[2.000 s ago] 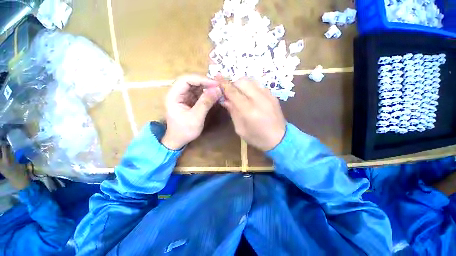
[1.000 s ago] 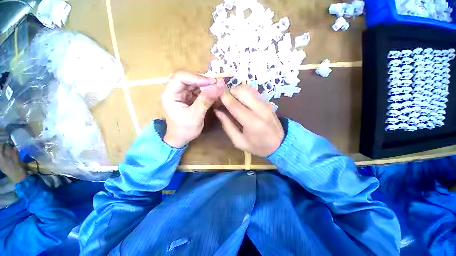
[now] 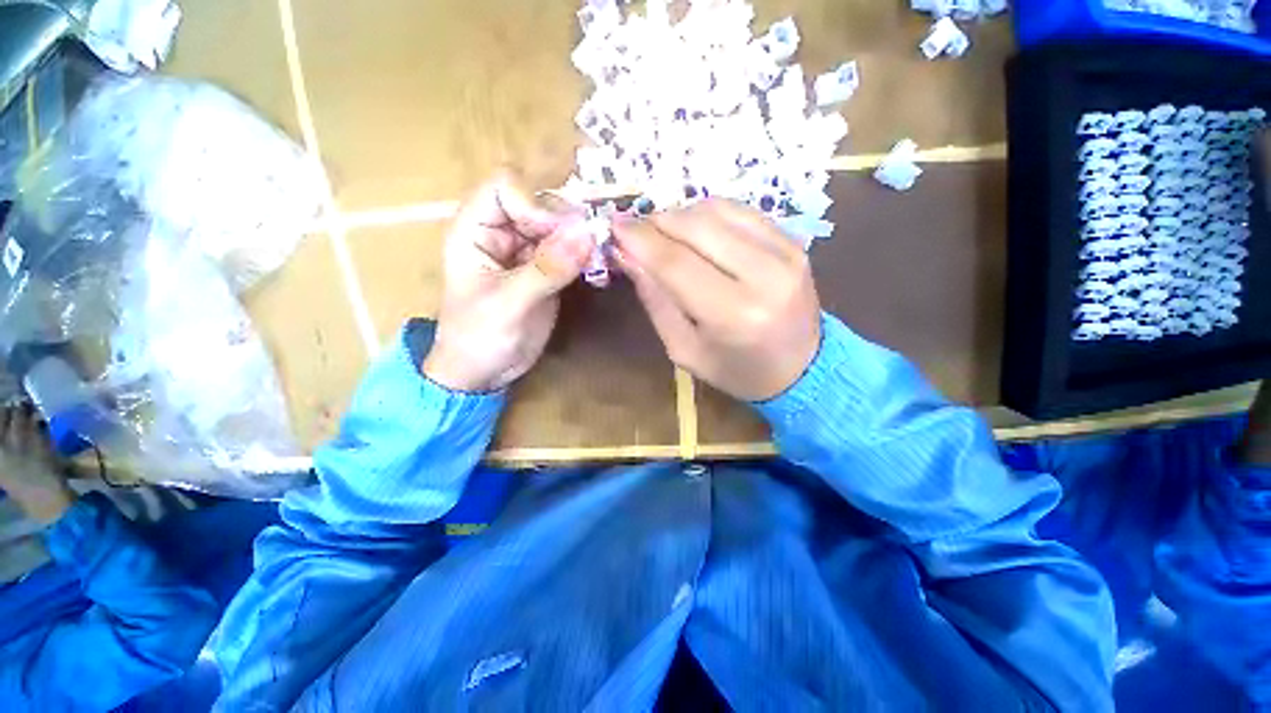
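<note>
A small white plastic housing (image 3: 598, 262) is between the fingertips of both hands, near the middle of the view. My left hand (image 3: 505, 279) pinches it from the left with thumb and forefinger. My right hand (image 3: 725, 293) meets it from the right with its fingertips, which touch or nearly touch it. Whether a smaller part is at the fingertips is too small to tell. A pile of loose white housings (image 3: 697, 105) lies just beyond my hands on the brown board (image 3: 432, 84).
A black foam tray (image 3: 1038, 279) with rows of white parts is at right, a blue bin (image 3: 1059, 25) beyond it. A single white part (image 3: 898, 166) lies between pile and tray. Clear plastic bags (image 3: 181, 237) lie at left. Another person's hand (image 3: 28, 460) shows at lower left.
The white housing now shows between my fingertips. My right hand has turned flatter, its fingers closer together. The view has shifted, so pile and tray appear higher.
</note>
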